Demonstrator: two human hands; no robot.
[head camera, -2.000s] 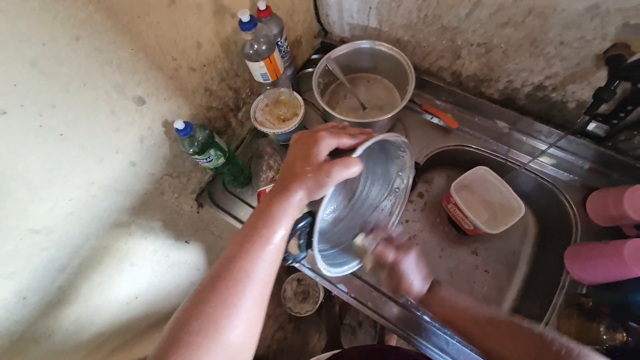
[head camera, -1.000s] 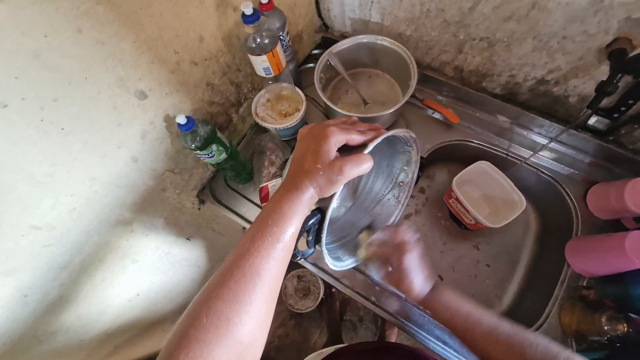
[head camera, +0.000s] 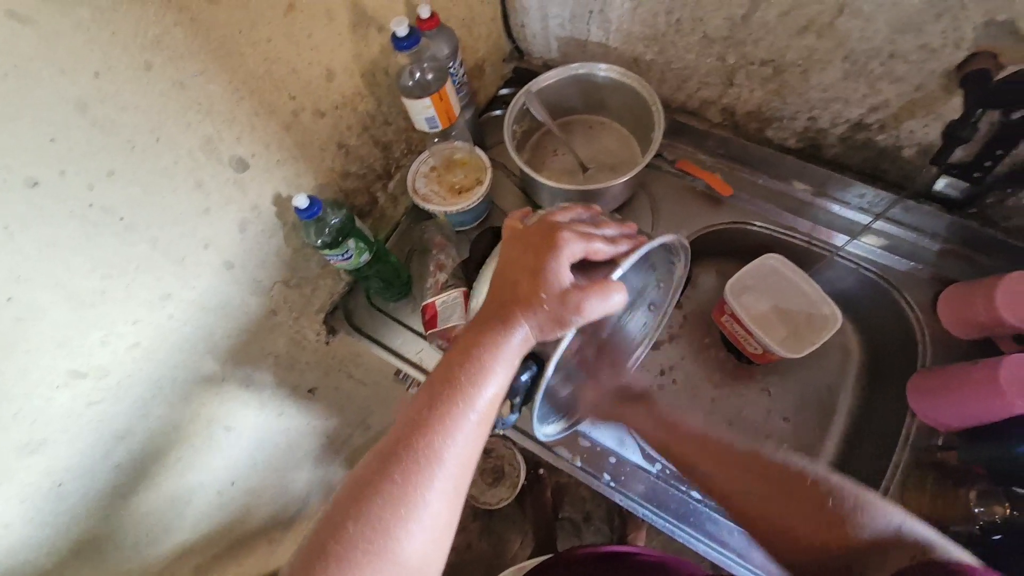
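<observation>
My left hand (head camera: 564, 268) grips the upper rim of a metal pot (head camera: 652, 292), which is tilted on its side over the sink's front left edge, its mouth towards the right. A dark handle (head camera: 524, 384) shows on the pot's near side. My right hand (head camera: 604, 392) is blurred inside the lower part of the pot; whatever it holds is hidden in the blur. Behind the pot a larger metal pot (head camera: 584, 128) with cloudy liquid and a spoon (head camera: 556, 132) stands on the drainboard.
A plastic tub (head camera: 780, 308) sits in the steel sink basin (head camera: 744, 424). An orange-handled utensil (head camera: 704, 178) lies behind it. Pink cups (head camera: 972, 392) are at the right. To the left stand a green bottle (head camera: 352, 248), a blue-capped bottle (head camera: 428, 88) and a food-stained tub (head camera: 450, 180).
My right hand has moved within the pot's mouth, and the pot is turned more edge-on. My left hand keeps its hold on the rim. The yellowish thing earlier at my right fingers cannot be made out now.
</observation>
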